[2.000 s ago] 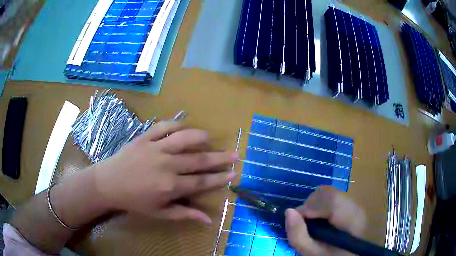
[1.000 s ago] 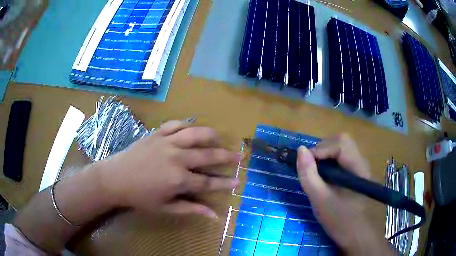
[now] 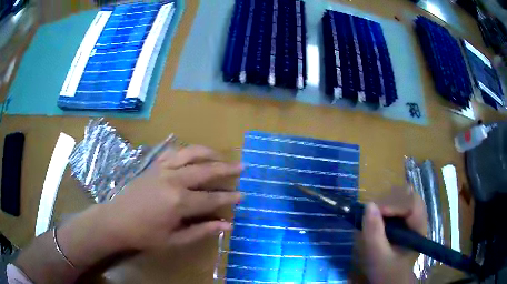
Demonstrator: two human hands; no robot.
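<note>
A bright blue solar cell assembly [image 3: 300, 222] with thin silver lines lies on the brown tabletop, its lower end cut off by the picture's edge. My left hand [image 3: 178, 194] lies flat, fingers apart, with fingertips at the assembly's left edge. My right hand [image 3: 389, 227] holds a black soldering iron [image 3: 356, 213] like a pen, its tip over the upper middle of the assembly; whether it touches is unclear. A thin silver ribbon [image 3: 219, 255] shows along the lower left edge. The ribbon near my left fingertips is hidden or too blurred to tell.
Silver ribbon piles lie at left [image 3: 105, 158] and right [image 3: 428, 194], beside white strips [image 3: 53, 180]. A black bar [image 3: 12, 173] is far left. Stacks of dark blue cells [image 3: 267, 44] and a finished stack [image 3: 114, 55] are behind. A white bottle [image 3: 472, 137] stands by a grey device [image 3: 492, 155].
The iron's tip has moved from the assembly's left edge to over its middle, and my right hand has moved right and down. The whole view has shifted. My left hand stays at the edge.
</note>
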